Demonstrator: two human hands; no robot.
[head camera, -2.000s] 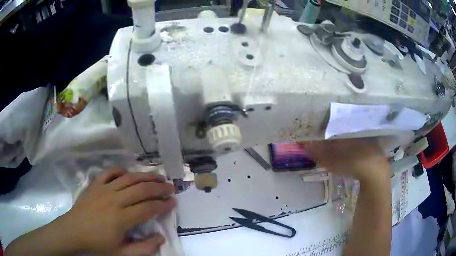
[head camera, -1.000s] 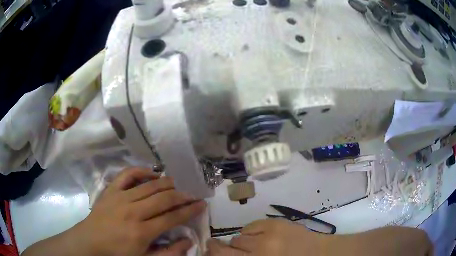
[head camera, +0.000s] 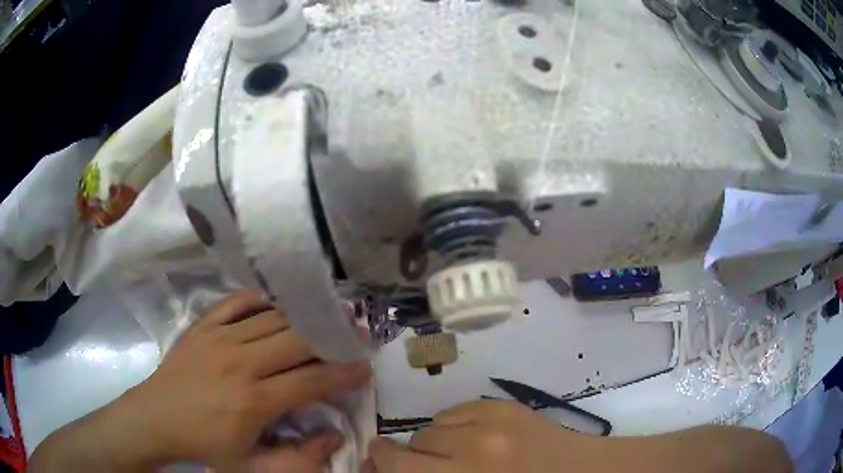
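Observation:
The white satiny lining fabric (head camera: 194, 300) lies on the bed under the left end of the sewing machine head (head camera: 388, 120) and runs down past its front edge. My left hand (head camera: 231, 379) presses on the fabric beside the needle area, thumb and fingers gripping a fold. My right hand (head camera: 481, 439) is low at the front, its fingertips at the fabric's right edge. Black thread snips (head camera: 555, 406) lie just beyond my right hand, partly covered by it. The needle and presser foot are mostly hidden behind the white guard and my fingers.
A phone (head camera: 616, 282) lies under the machine arm. White narrow strips (head camera: 658, 309) and clear plastic (head camera: 730, 356) lie right of the bed. A paper slip (head camera: 763, 222) is stuck on the arm. A patterned cloth wrap (head camera: 120, 185) is at the machine's left end. A red edge shows far left.
My right hand has come from under the machine arm near the phone to the fabric at the front. The view has moved closer to the head. My left hand stays on the fabric.

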